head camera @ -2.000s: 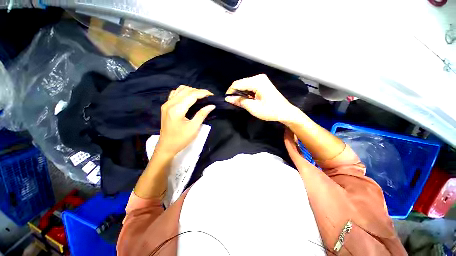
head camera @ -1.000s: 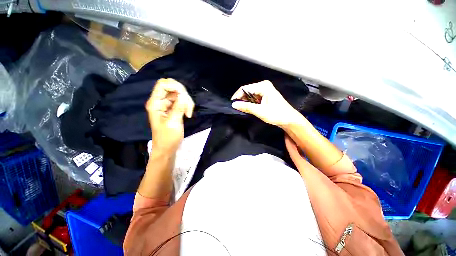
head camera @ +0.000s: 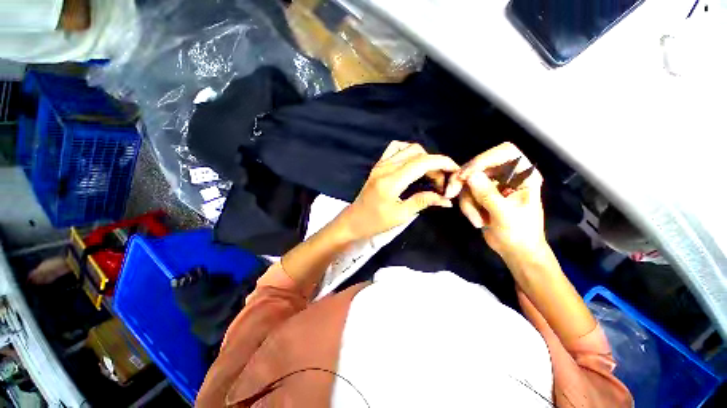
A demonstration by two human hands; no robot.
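Note:
The black garment (head camera: 343, 135) lies across my lap, below the table edge. My left hand (head camera: 402, 191) and my right hand (head camera: 506, 203) are above it, with their fingertips meeting. Anything pinched between the fingertips is too small to see. Small dark pointed snips (head camera: 518, 171) are tucked in my right hand, with two prongs showing beyond the fingers. A white paper or cloth piece (head camera: 351, 259) lies under my left forearm.
A black smartphone (head camera: 566, 24) lies on the white table (head camera: 638, 127). Clear plastic (head camera: 171, 103) with white stickers is at left, beside a tan package (head camera: 343, 52). Blue crates are at far left (head camera: 88, 159), nearer left (head camera: 155, 311) and lower right (head camera: 654, 343).
The view has turned left, so table and garment appear shifted right. My left hand, apart from the right a second ago, now meets it at the fingertips. The snips stay in my right hand.

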